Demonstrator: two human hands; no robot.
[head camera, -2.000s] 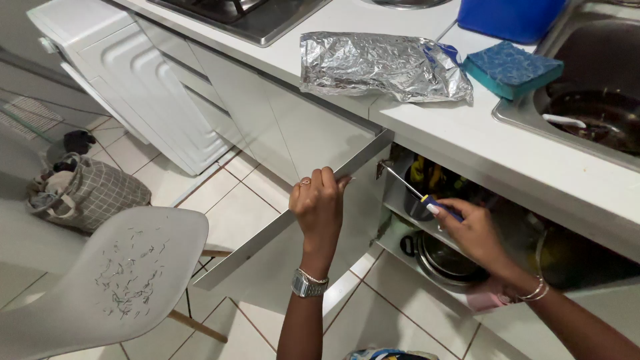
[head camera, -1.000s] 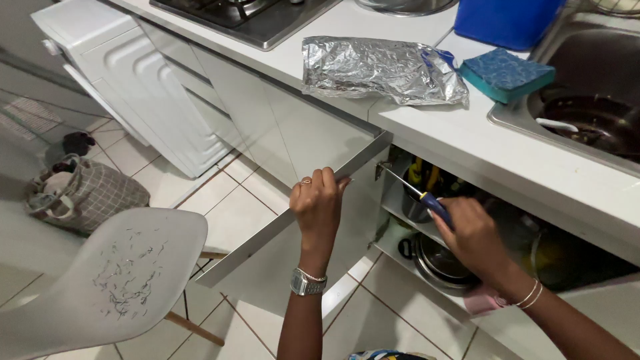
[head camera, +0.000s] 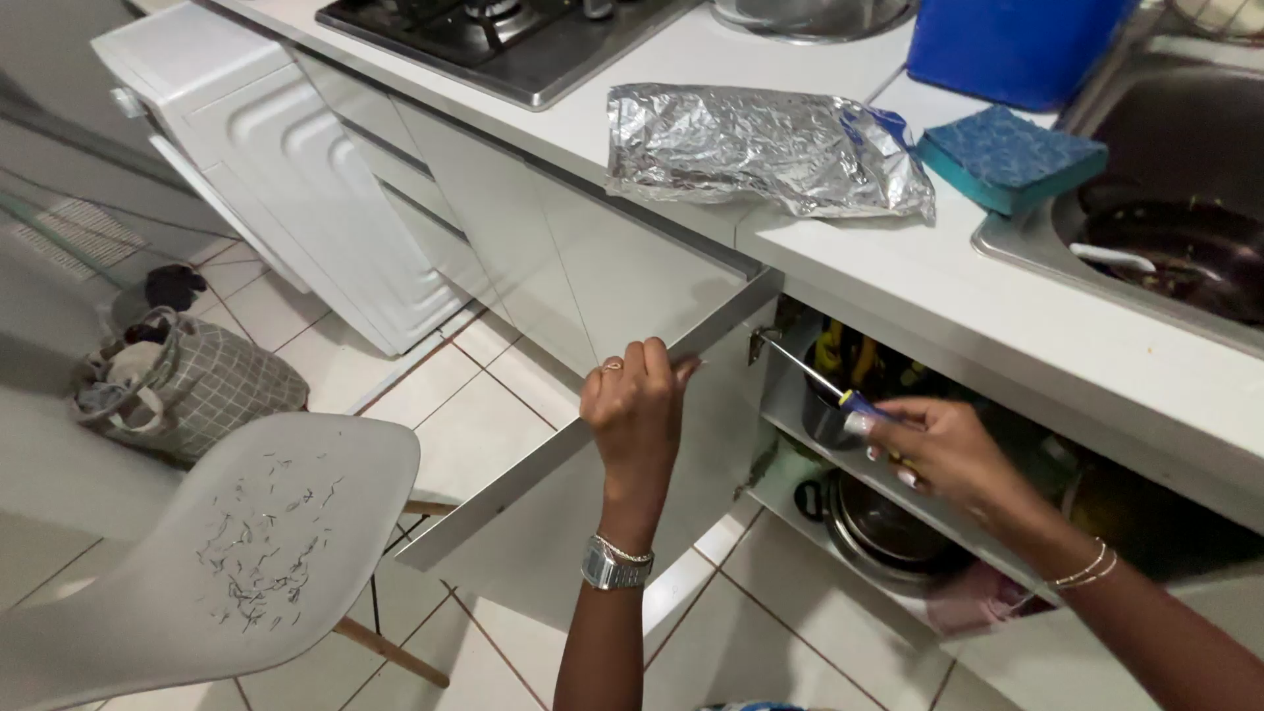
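The cabinet door (head camera: 681, 434) stands swung out, and my left hand (head camera: 637, 410) grips its top edge, fingers curled over the metal strip. My right hand (head camera: 923, 444) holds a screwdriver (head camera: 815, 375) by its blue and yellow handle. The screwdriver's tip is at the upper hinge (head camera: 760, 346), where the door joins the cabinet; whether it sits in a screw is too small to tell. Behind the screwdriver, dark and yellow items stand on the upper cabinet shelf (head camera: 864, 459). A pan with a glass lid (head camera: 884, 518) lies on the level below.
On the worktop (head camera: 889, 257) lie crumpled aluminium foil (head camera: 750, 148) and a blue sponge (head camera: 1012, 158), beside a blue container (head camera: 1017, 49) and the sink (head camera: 1027, 262). A gas hob (head camera: 494, 44) is farther left. A grey chair (head camera: 380, 464) and a checked laundry basket (head camera: 237, 395) stand at the left.
My right hand has shifted its hold on the screwdriver handle, with the tip still at the hinge. My left hand stays on the door's edge.
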